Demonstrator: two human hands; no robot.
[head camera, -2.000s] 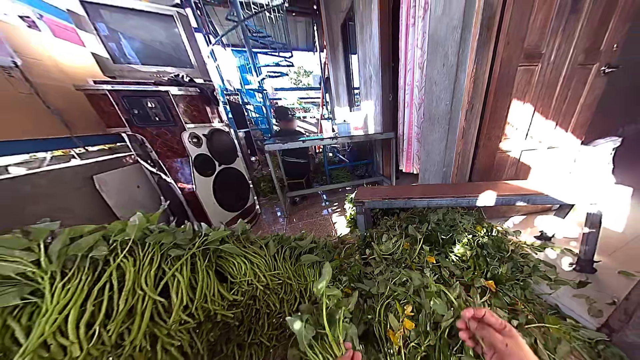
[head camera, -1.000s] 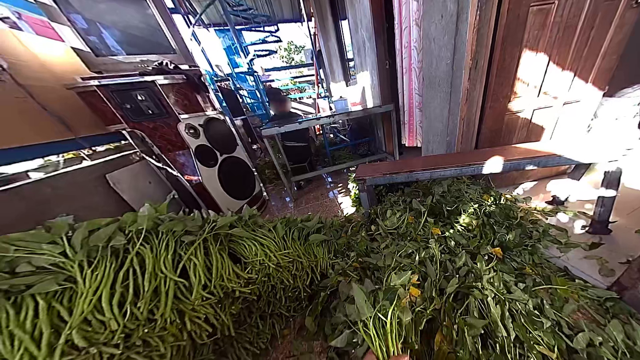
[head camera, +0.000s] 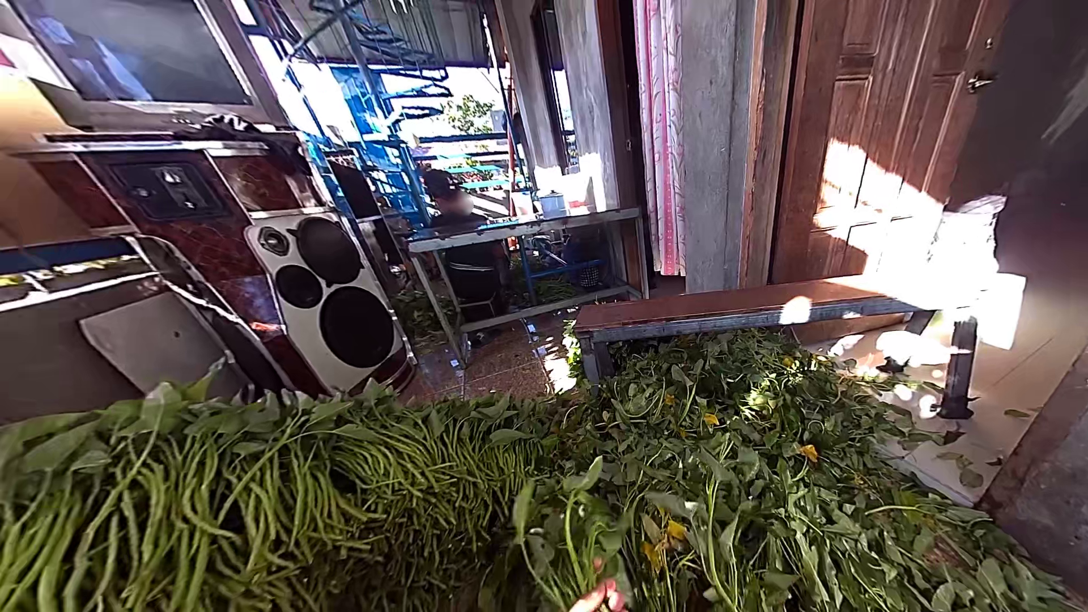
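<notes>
At the bottom edge, only the fingertips of my left hand (head camera: 600, 597) show, closed around the stems of a small bunch of leafy green shoots (head camera: 580, 535). My right hand is out of view. To the left lies a thick row of long green stems (head camera: 340, 493), laid side by side with leaves along the back edge. On the right spreads a loose heap of leafy green vines (head camera: 765, 510), with some yellow leaves (head camera: 676, 530) among them.
A low bench (head camera: 731, 308) stands behind the heap. A tall speaker (head camera: 327, 297) and a television (head camera: 153, 51) are at left. Farther back, a person (head camera: 459, 246) sits behind a metal-framed table (head camera: 527, 226). A wooden door (head camera: 884, 153) is at right.
My right hand, seen over the vines two seconds ago, is out of view. My left fingertips remain low in the middle, at the bunch.
</notes>
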